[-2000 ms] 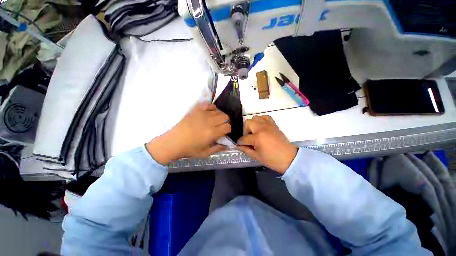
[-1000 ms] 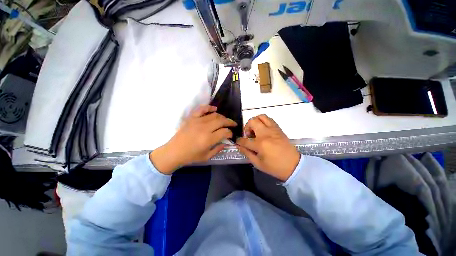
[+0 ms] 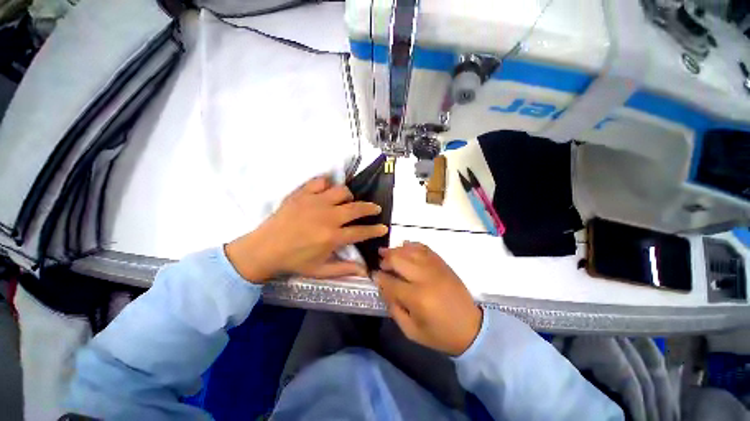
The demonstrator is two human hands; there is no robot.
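Note:
A small black piece (image 3: 377,197) runs from under the presser foot (image 3: 393,151) down to the table's front edge. A large pale garment panel (image 3: 271,107) with a dark edge spreads left of the needle. My left hand (image 3: 317,230) lies with fingers spread over the black piece and the panel's edge, pressing them on the table. My right hand (image 3: 423,292) pinches the lower end of the black piece near the ruler strip. The white sewing machine (image 3: 526,74) with a blue stripe stands above. Cloth under my fingers is partly hidden.
A brown block (image 3: 436,180), snips with pink and blue handles (image 3: 483,205), a pile of black pieces (image 3: 530,193) and a smartphone (image 3: 640,255) lie right of the needle. A stack of cut panels (image 3: 90,140) lies far left. Grey cloth hangs below the table at right.
The view has shifted and tilted, showing more of the machine head. My left hand's fingers now lie flatter over the black piece. My right hand still grips its lower end.

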